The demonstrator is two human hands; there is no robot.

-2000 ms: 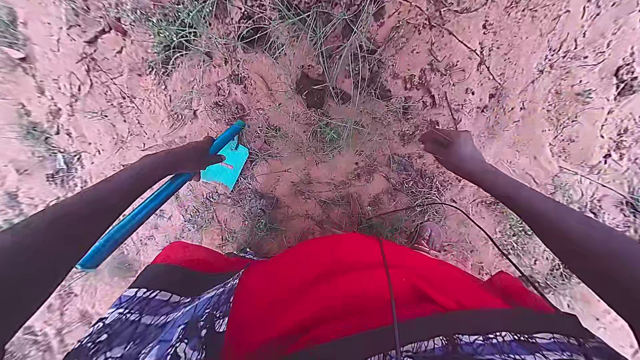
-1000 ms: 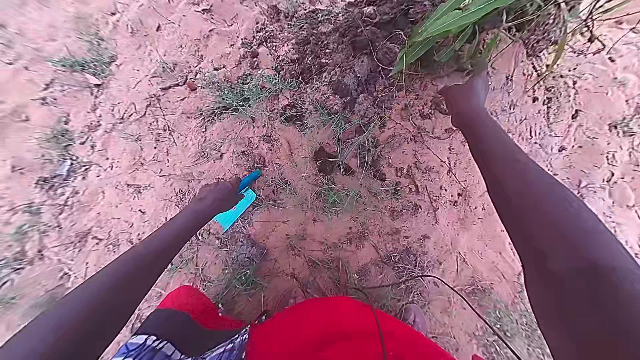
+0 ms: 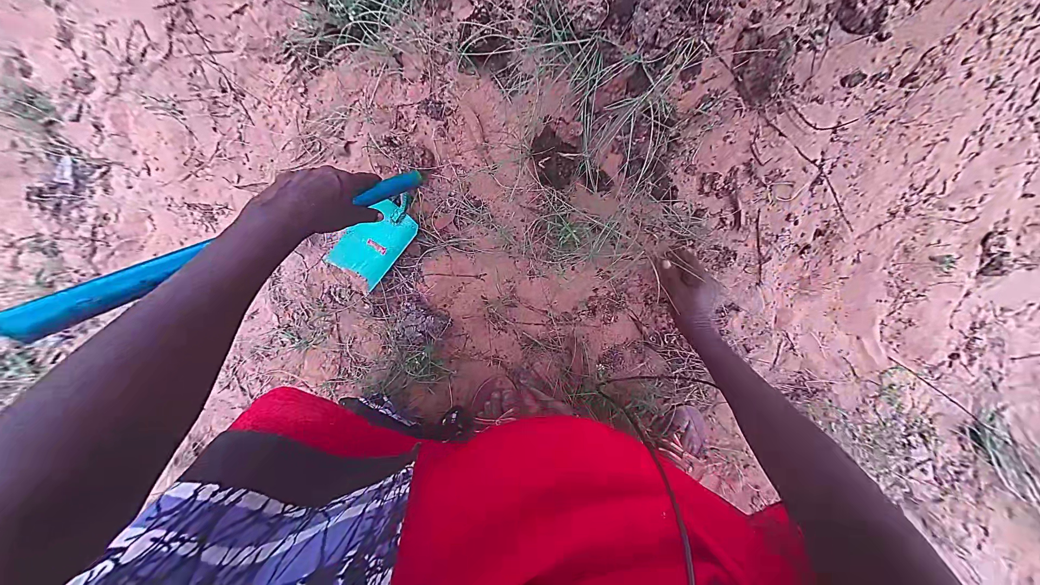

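My left hand [image 3: 321,199] is closed around the blue handle [image 3: 106,288] of a hoe, close to its head. The turquoise metal blade [image 3: 375,246] hangs just below and right of my fingers, with a small reddish mark on it. My right hand [image 3: 686,284] is low over the soil on the right, fingers bent toward thin dry grass [image 3: 634,231]; whether it grips any stems cannot be made out. Green grass tufts [image 3: 601,73] grow above and between the hands.
Reddish sandy soil [image 3: 934,268] spreads all around. A dark hollow [image 3: 556,154] lies ahead at the centre. My feet [image 3: 508,398] show at the hem of a red cloth [image 3: 561,504]. A thin dark cord [image 3: 670,487] runs over the cloth. Another grass tuft [image 3: 349,24] stands at upper left.
One second ago my right hand was farther forward beside a bunch of long green leaves; it has come back toward my body, and the leaves are out of view. My left hand still holds the hoe.
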